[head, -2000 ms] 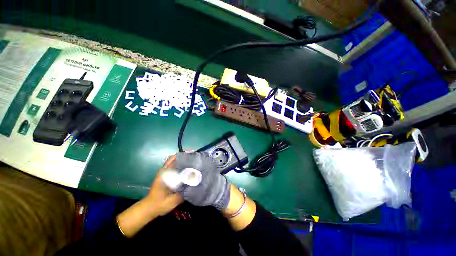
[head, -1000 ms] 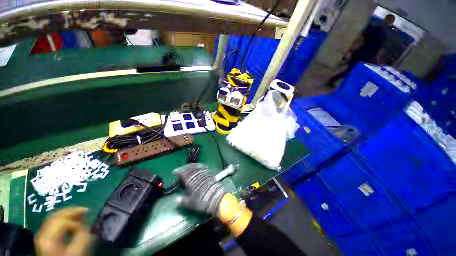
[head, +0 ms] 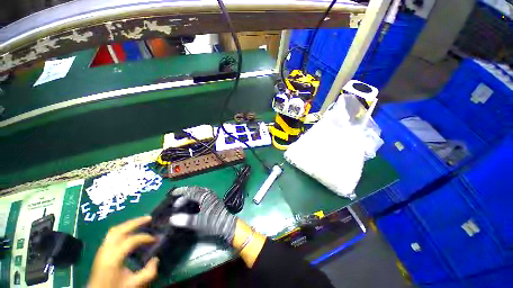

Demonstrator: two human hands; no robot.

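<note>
A black socket block (head: 163, 228), blurred, is between my two hands above the front of the green bench. My left hand (head: 125, 253), bare and blurred, grips its left side with curled fingers. My right hand (head: 209, 212), in a grey striped knit glove, holds its right side. Its outlets cannot be made out. A slim white cylindrical tool (head: 268, 184) lies on the bench right of the glove. A coiled black cord (head: 236, 194) lies between glove and tool. Another black adapter (head: 63, 247), with metal pins showing, lies on the printed sheet (head: 76, 205) at the left.
A pile of small white clips (head: 121, 188) lies behind my hands. Behind are a brown power strip (head: 205, 163), a white power strip (head: 243, 136) and a cream block (head: 188, 136). A yellow-black taped device (head: 288, 130) and a bag of white parts (head: 329, 152) stand right, blue bins (head: 450, 191) beyond.
The view has swung right, then partly back left. The white tool has left my gloved hand and lies on the bench. Both hands have come onto the black socket block, which is lifted.
</note>
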